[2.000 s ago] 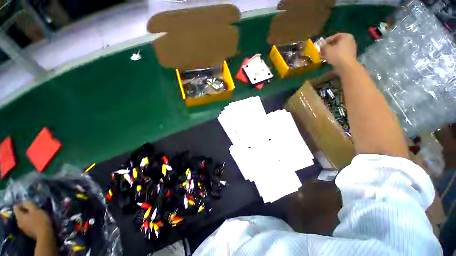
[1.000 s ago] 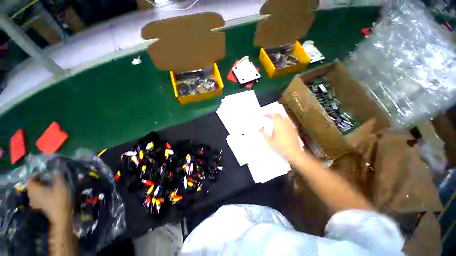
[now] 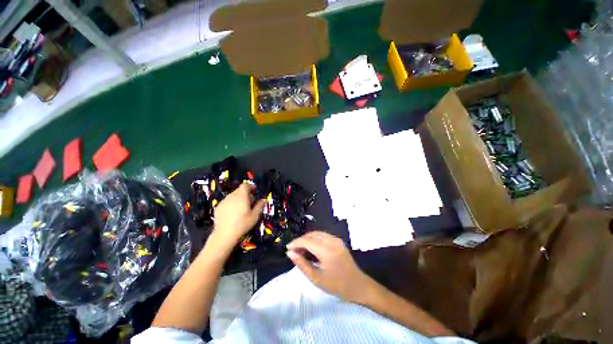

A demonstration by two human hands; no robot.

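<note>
The loose pile of black AV cables [image 3: 272, 215] with red, yellow and white plugs lies on the black bench. My left hand [image 3: 236, 213] rests on the pile, fingertips among the cables; whether it grips one is hidden. My right hand [image 3: 328, 264] is just right of the pile's lower edge, fingers loosely curled, with nothing visible in it. A clear bag of similar cables [image 3: 101, 248] is at the left. White die-cut inserts [image 3: 386, 181] are stacked right of the pile.
Two open yellow boxes [image 3: 285, 113] [image 3: 430, 79] with shiny contents stand on the green belt [image 3: 181, 121]. White pieces [image 3: 359, 78] and red squares [image 3: 111, 153] lie there too. At right are a carton [image 3: 464, 161] of small silver-green items, brown wrapping [image 3: 524, 269] and clear plastic [image 3: 585, 94].
My left hand has left the bag and moved right onto the cable pile. My right hand has come off the inserts, toward me and left. The view has shifted, showing more red squares.
</note>
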